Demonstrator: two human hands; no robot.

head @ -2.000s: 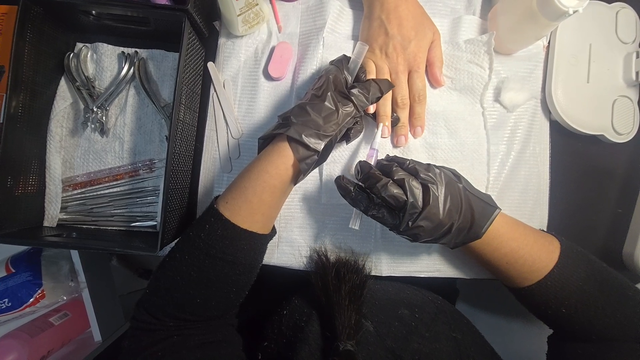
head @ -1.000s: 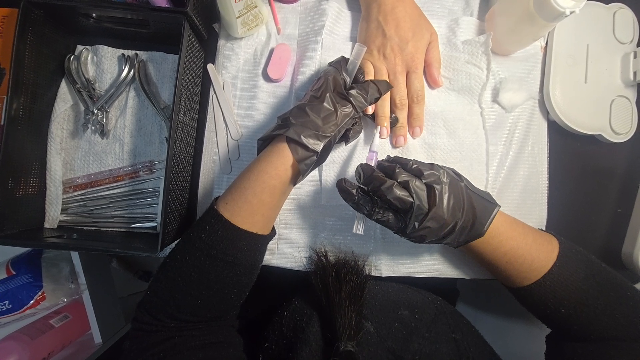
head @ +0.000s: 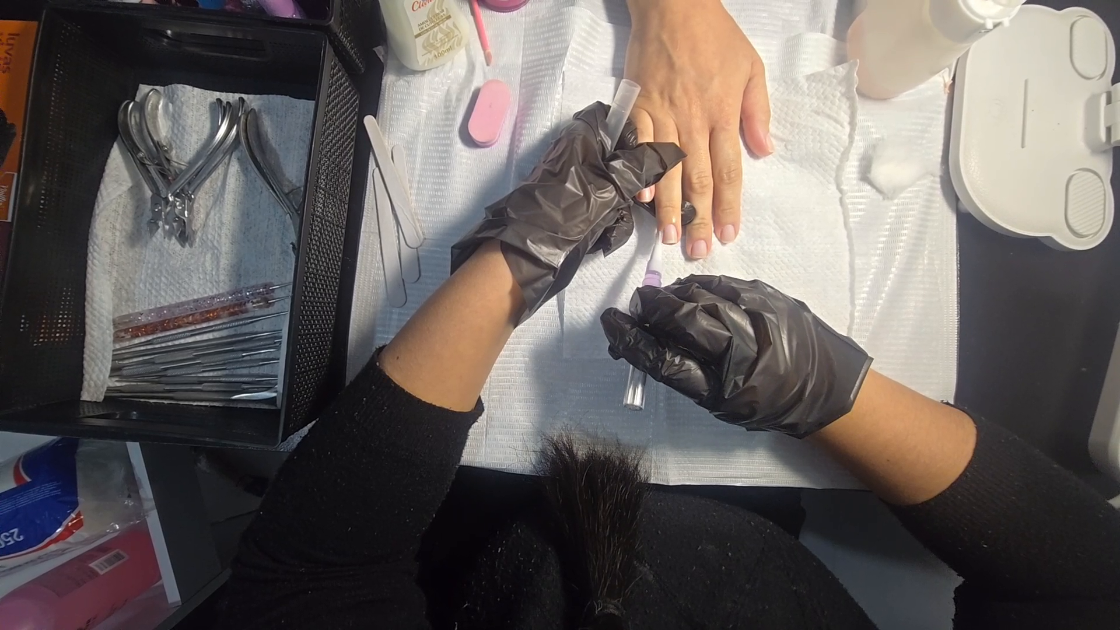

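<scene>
My left hand [head: 569, 197], in a black disposable glove, holds a translucent plastic cap [head: 622, 109] and touches the fingers of another person's hand [head: 696, 114], which lies palm down on white paper. My right hand [head: 744, 350], gloved alike, grips a slim pen-like tool [head: 652, 278] with a purple collar and a clear end. Its pale tip is at or close beside a fingernail of that hand; whether they touch, I cannot tell. A black thing shows between the person's fingers, partly hidden.
At left, a black basket [head: 302, 262] holds metal cuticle nippers [head: 175, 166] and metal tools [head: 201, 354] on paper towel. Nail files [head: 394, 192], a pink buffer block [head: 489, 113] and a bottle [head: 423, 31] lie beside it. Rightward are a cotton piece [head: 894, 168], another bottle [head: 906, 48] and a white device [head: 1032, 131].
</scene>
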